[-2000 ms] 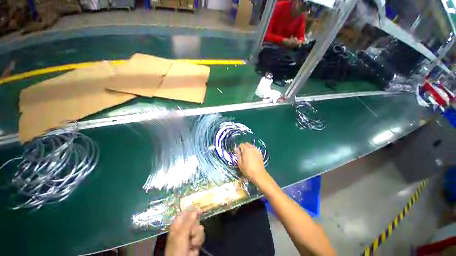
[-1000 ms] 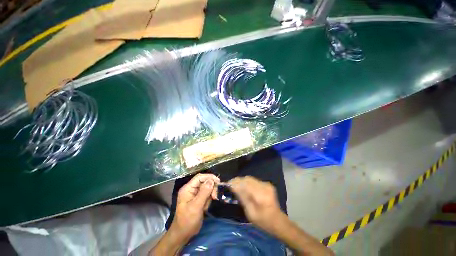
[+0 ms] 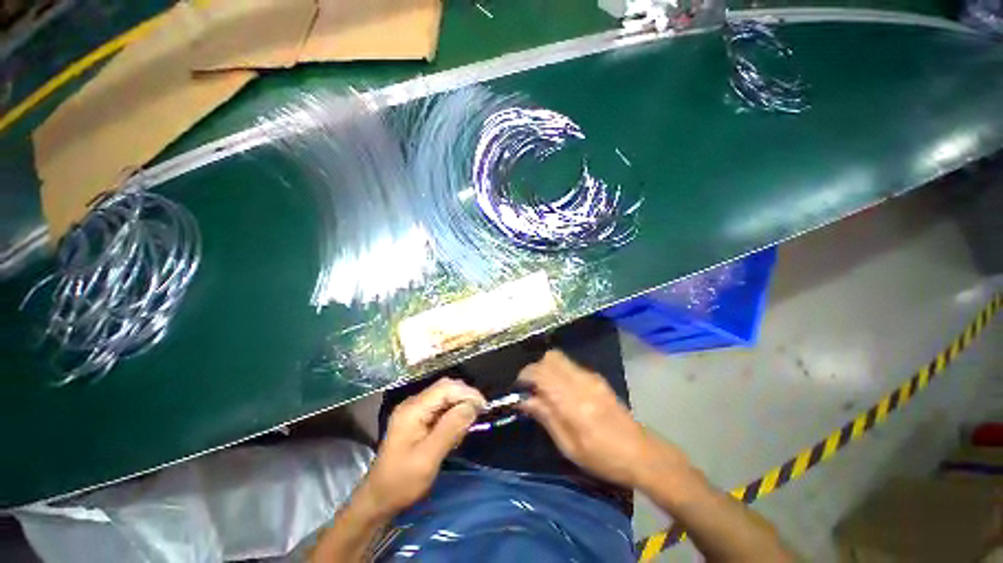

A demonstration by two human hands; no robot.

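My left hand (image 3: 427, 431) and my right hand (image 3: 574, 409) are over my lap, just below the table edge. Both are closed on a thin dark-and-white strand (image 3: 500, 404) that runs across the short gap between the fingertips. A second shiny length curves just below it. The ends inside the fingers are hidden. A C-shaped coil of dark-purple and white strands (image 3: 492, 181) lies on the green table, right of a bundle of clear tubing (image 3: 368, 209). A yellow-cream block (image 3: 478, 319) lies at the table edge before me.
A pile of silver-grey loops (image 3: 121, 280) lies at the left. A small strand bundle (image 3: 761, 72) lies far right. Cardboard (image 3: 132, 105) is behind the rail. A blue bin (image 3: 704, 308) is under the table's right side, a pale bag (image 3: 209, 500) at lower left. Yellow-black tape crosses the floor.
My right hand has come back from the coil to my lap, beside my left hand. Since one second ago it has shifted slightly, and the strand shows straighter between the hands. The view has tilted down.
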